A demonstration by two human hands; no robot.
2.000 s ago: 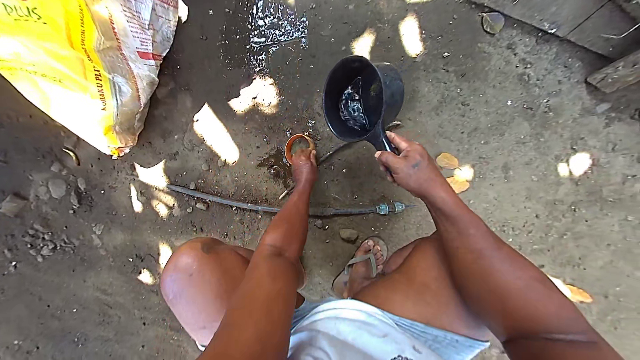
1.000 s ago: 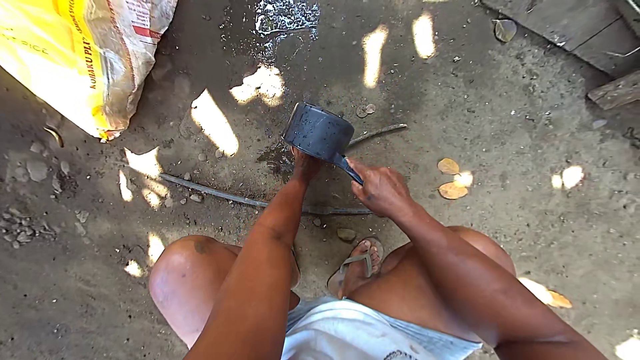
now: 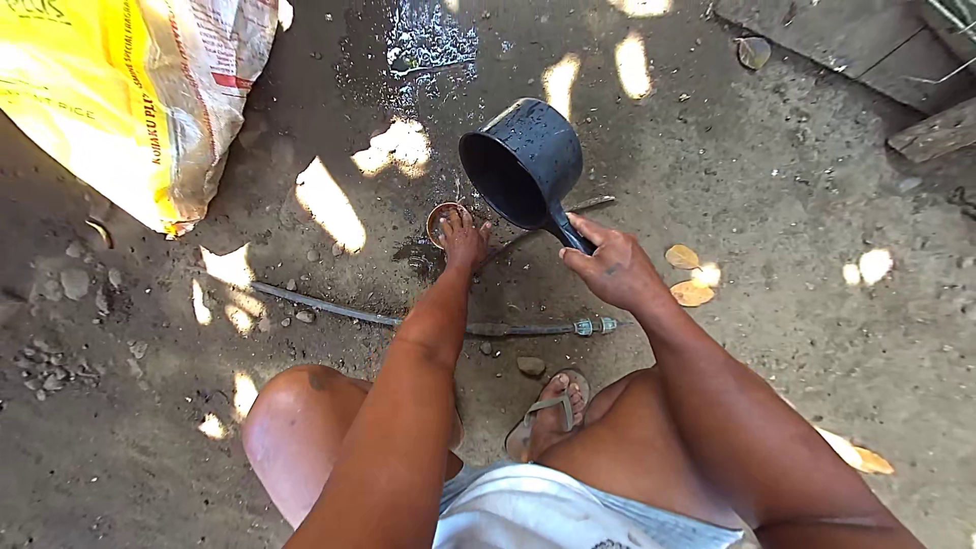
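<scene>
My right hand (image 3: 614, 259) grips the handle of a black plastic dipper (image 3: 545, 145). The dipper is tilted, its dark mouth facing down and to the left, with water drops on its outside. Just left of it, my left hand (image 3: 463, 238) is over a small round orange-brown bowl (image 3: 433, 221), its spread fingers reaching into the bowl. Whether those fingers press on anything inside cannot be seen. Wet soil surrounds the bowl, which is low at the ground.
A black hose (image 3: 343, 309) with a blue-green coupling (image 3: 595, 326) crosses the ground before my feet. A yellow and white sack (image 3: 145, 114) lies at upper left, wooden boards (image 3: 846, 46) at upper right. Stones, fallen leaves (image 3: 691, 293) and a thin stick (image 3: 591, 203) are scattered about.
The dipper, mouth up with water inside two seconds ago, was tipped over my left hand one second ago. It has since moved up and right, uncovering the bowl and my left hand.
</scene>
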